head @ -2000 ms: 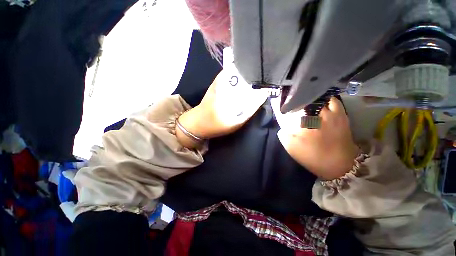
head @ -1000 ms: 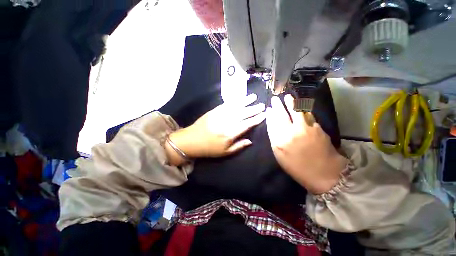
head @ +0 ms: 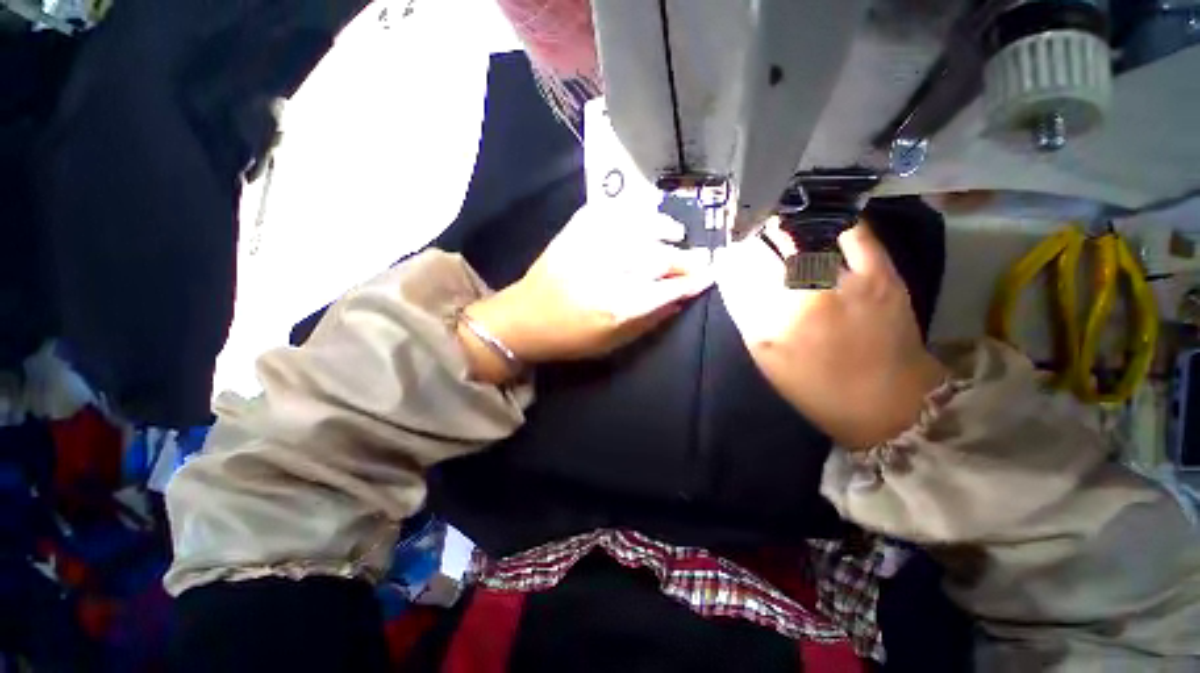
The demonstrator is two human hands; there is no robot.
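Note:
A black fabric panel [head: 632, 421] lies under both hands and reaches down over the lap, with a straight seam or fold line running toward the needle. My left hand [head: 592, 296] lies on the panel left of the needle, fingertips near the presser foot [head: 715, 217]. My right hand [head: 829, 329] lies on the panel right of the needle, its fingers partly hidden behind the machine's knob. Both hands are overexposed near the needle. The sewing machine head [head: 776, 92] stands above them.
Yellow-handled scissors [head: 1076, 309] lie at the right, with a phone [head: 1186, 414] at the far right edge. A heap of black cloth [head: 132, 197] is at the left. Pink fluffy cloth [head: 559, 46] hangs beside the machine head. A white table surface [head: 369, 158] shows brightly lit.
Since one second ago, my right hand has moved slightly right and up, and my left hand up toward the needle. The seam line on the panel now shows below the needle.

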